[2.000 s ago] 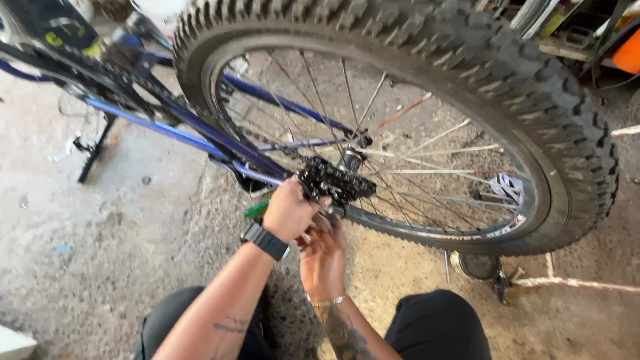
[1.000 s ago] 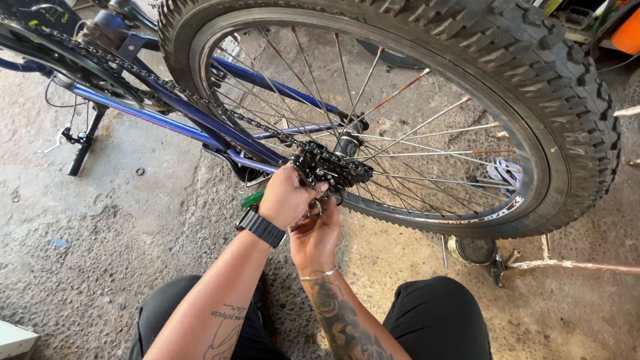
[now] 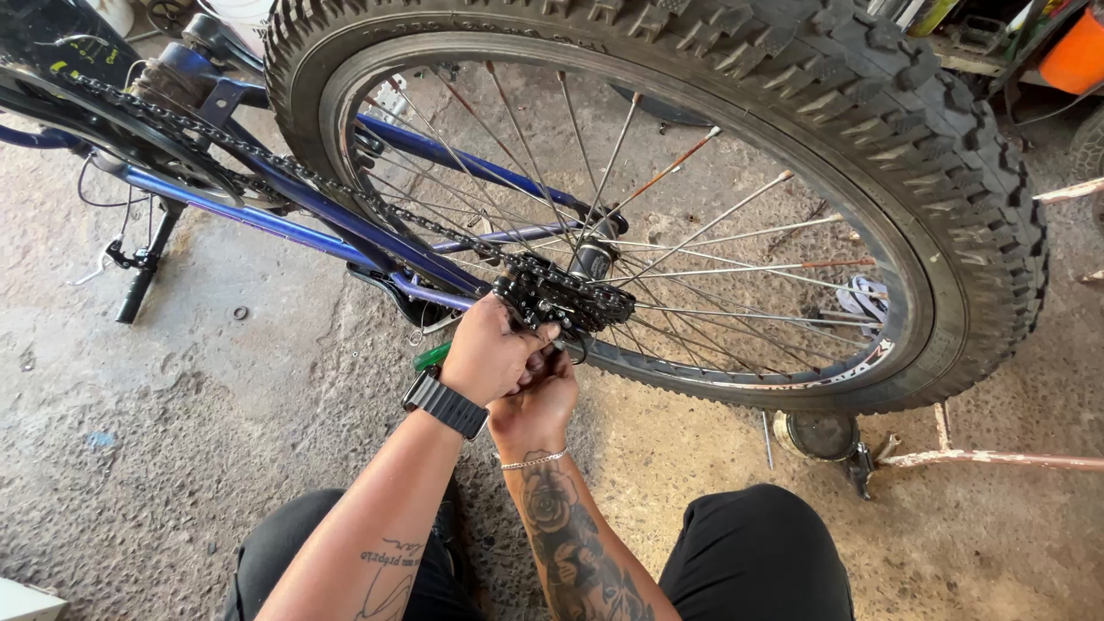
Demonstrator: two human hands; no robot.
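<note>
A bicycle with blue frame tubes [image 3: 435, 155] lies upside down, its rear wheel's knobby tire [image 3: 906, 147] filling the upper right. At the hub sits a black rear derailleur [image 3: 543, 302], with the chain [image 3: 414, 222] running to it from the upper left. My left hand [image 3: 496, 349] is at the derailleur's near side, fingers curled and thumb bent against it. Just below and right, my right hand [image 3: 543, 392] has its fingertips bunched under the derailleur; whatever lies between them is hidden. A green handle [image 3: 431, 356] sticks out left of my left hand, above the watch; its other end is hidden.
On the concrete floor lie a small dark ring [image 3: 241, 313] at left and a round can [image 3: 815, 434] beside a rusty metal bar [image 3: 992, 460] at right. A handlebar grip [image 3: 138, 293] is at left. Shelves with an orange object [image 3: 1072, 56] stand upper right.
Both hands stay at the derailleur, with only small shifts of the fingers. The view has moved a little closer to the wheel.
</note>
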